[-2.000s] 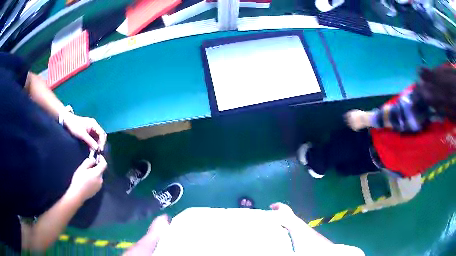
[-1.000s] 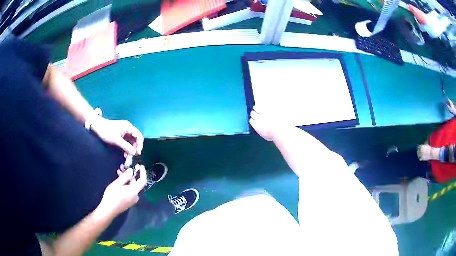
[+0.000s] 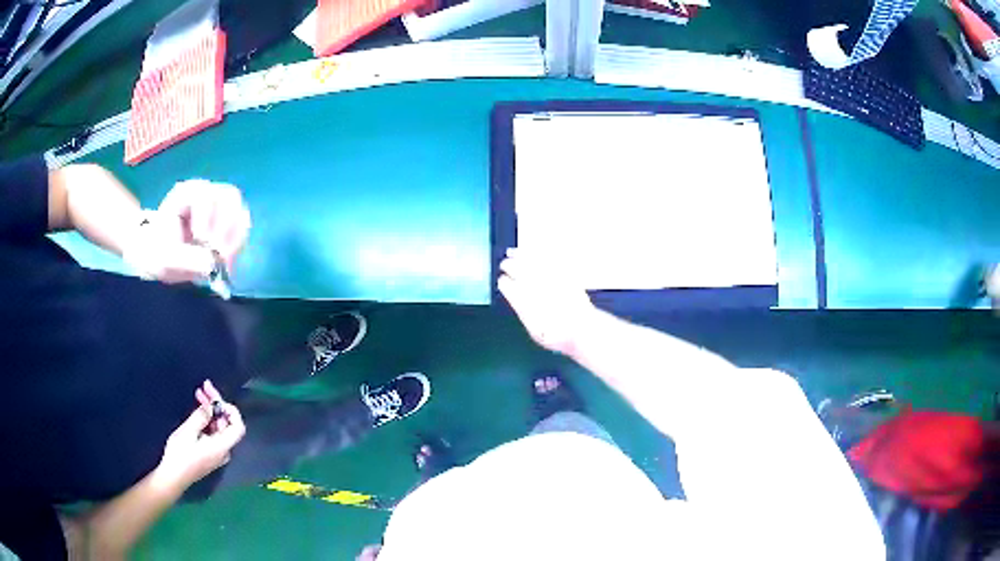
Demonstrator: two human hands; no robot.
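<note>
A large flat panel with a white face and black border [image 3: 641, 203] lies on the green bench. My right hand [image 3: 545, 304] is at its lower left corner, with fingertips on the black left border. The fingers look slightly spread and the thumb is not clear. My left hand may be the small bit of skin [image 3: 370, 554] cut off by the bottom edge; its fingers are not visible. White clothing fills the bottom middle of the view.
At left, a person in dark clothing [image 3: 99, 378] holds a small silver-ended piece [image 3: 220, 276] and another small dark piece [image 3: 217, 410]. Red trays [image 3: 175, 101], a keyboard [image 3: 866, 104] and a post [image 3: 572, 38] stand behind. Red clothing [image 3: 927, 458] shows lower right.
My right hand came up from my lap to the panel's lower left corner and stays there. My left hand dropped mostly out of view. The other person's hands moved apart.
</note>
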